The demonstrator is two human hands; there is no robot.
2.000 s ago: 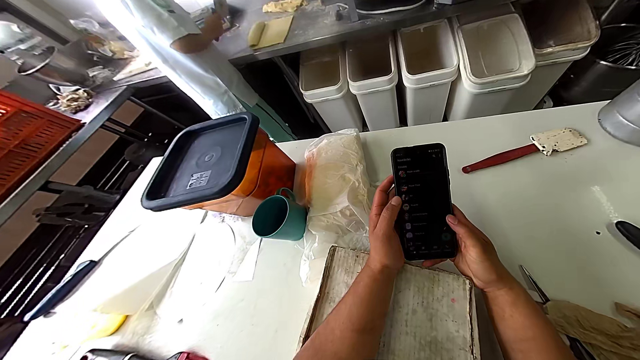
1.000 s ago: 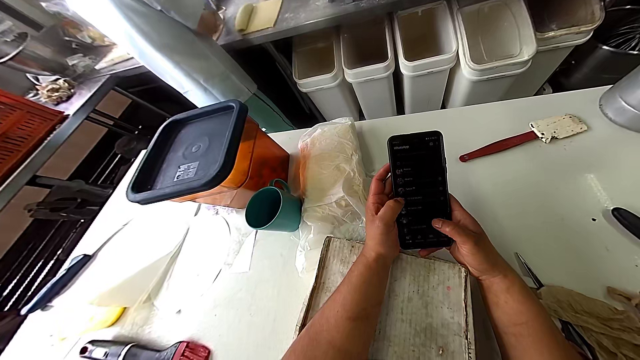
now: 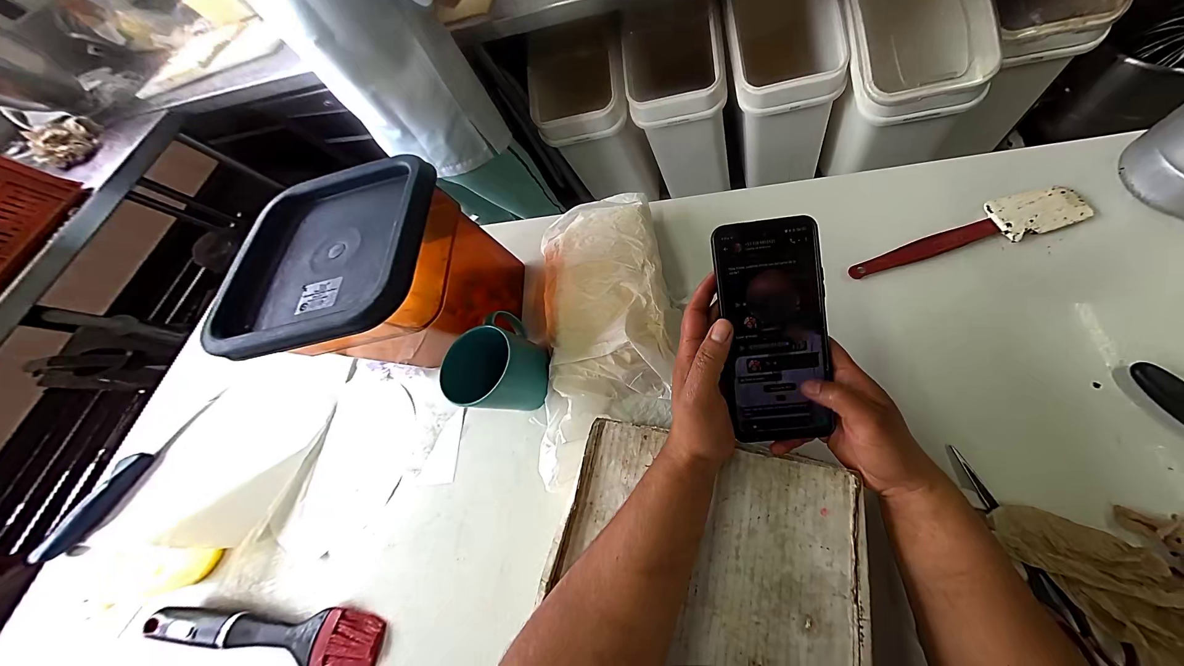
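Both hands hold a black smartphone (image 3: 775,324) upright above a worn wooden board (image 3: 768,555). My left hand (image 3: 700,379) grips its left edge, the thumb along the side. On the right edge is my right hand (image 3: 860,416), its thumb over the lower part of the lit, dark screen. Left of the phone lies a clear plastic bag with pale contents (image 3: 606,296). A teal mug (image 3: 497,365) stands beside it, next to an orange-filled container with a dark lid (image 3: 324,254). A red-handled spatula (image 3: 934,248) lies to the right.
A red-bristled pastry brush (image 3: 277,634) and a dark-handled knife (image 3: 92,509) lie on the left of the white table (image 3: 444,546). At the lower right are a crumpled cloth (image 3: 1082,564) and metal tools. White bins (image 3: 680,139) stand behind the table, near a person in pale clothing (image 3: 388,74).
The phone's screen has changed from a list to a different page with an image and blocks. Both hands keep hold of the phone. The person behind the table has shifted.
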